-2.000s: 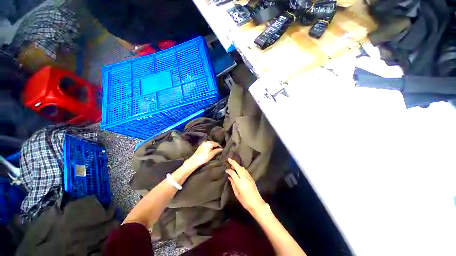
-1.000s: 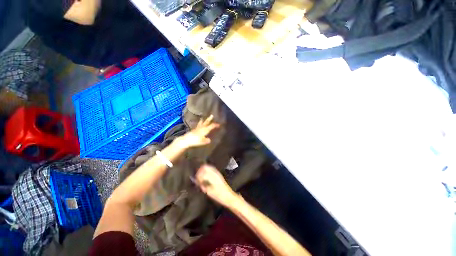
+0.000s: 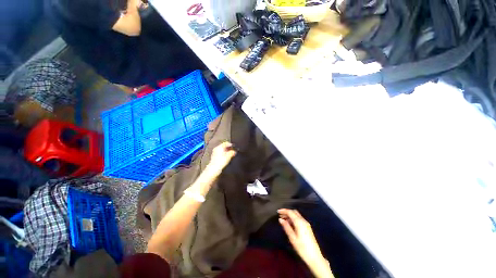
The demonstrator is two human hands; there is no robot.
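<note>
A large brown-olive garment piece lies over my lap and hangs beside the blue crates, left of the table's front edge. My left hand, with a white band at the wrist, has its fingertips closed on the upper part of the cloth. My right hand is to the right of the cloth, near the table edge, with fingers apart and nothing visible in it. A small white tag or scrap shows on the cloth between my hands.
White table at right, with black label bundles and dark fabric strips. Blue crates, a red stool and checked cloth stand left. A person's dark-clothed body is at upper left.
My right hand has moved right, away from my left hand and off the cloth. The bunched garment now lies more spread out. The white tag is more exposed. The camera view has shifted.
</note>
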